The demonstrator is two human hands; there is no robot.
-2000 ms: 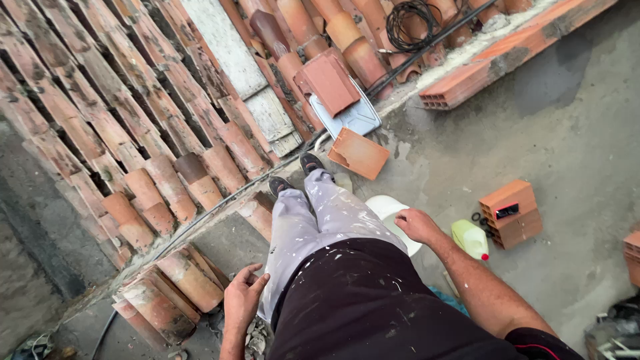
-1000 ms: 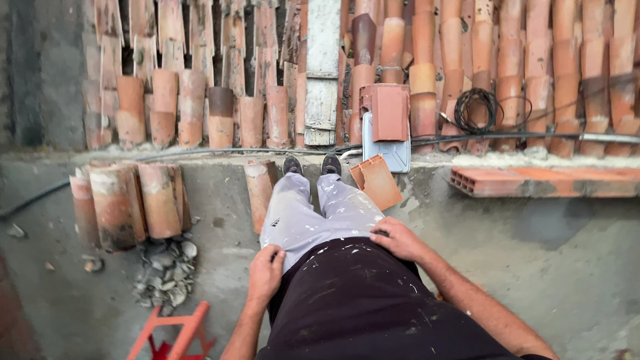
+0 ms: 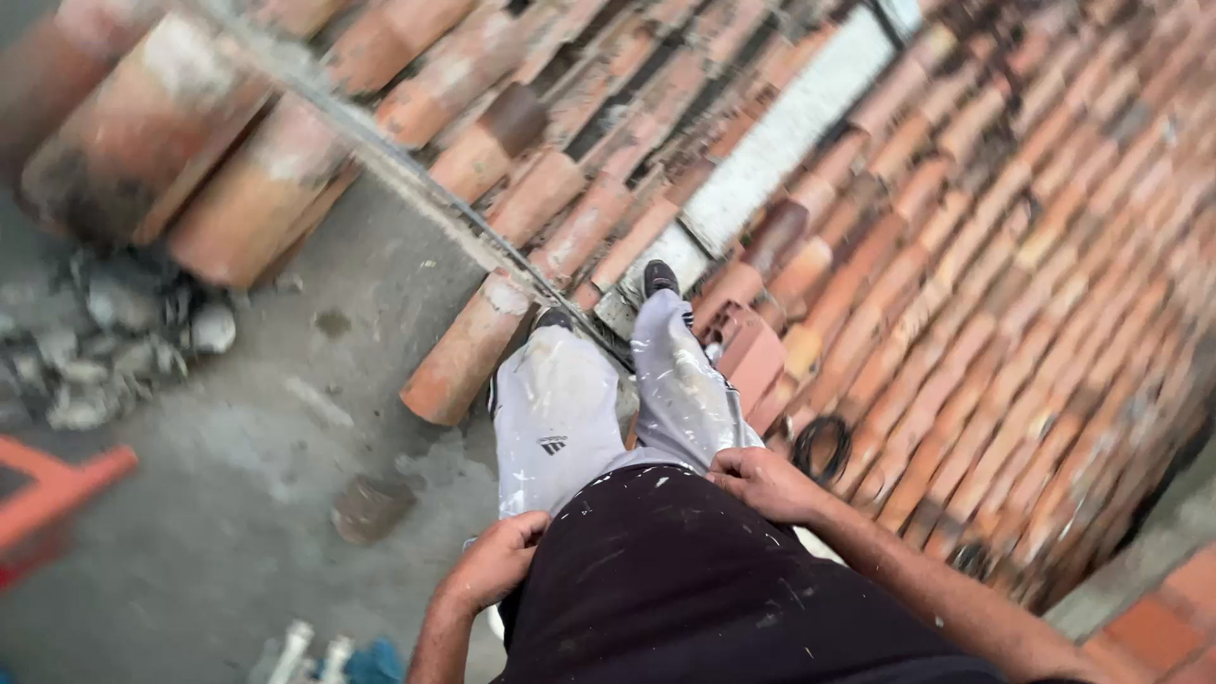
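My left hand rests beside my left hip with its fingers curled at the side of the paint-spattered grey trousers; whether it pinches the cloth I cannot tell. My right hand is at the right thigh, its fingers bent against the trousers near the hem of the dark shirt. One shoe is on the pale strip that runs up the clay tile roof. The other shoe is by the roof edge, next to a loose curved clay tile.
Stacked curved tiles stand at upper left above a heap of rubble. A red frame is at the left edge. A reddish flat tile and a coiled black cable lie on the roof at right.
The view has swung round. One foot has moved forward onto the pale strip; a second ago both feet were side by side at the roof edge. Both hands remain near the hips.
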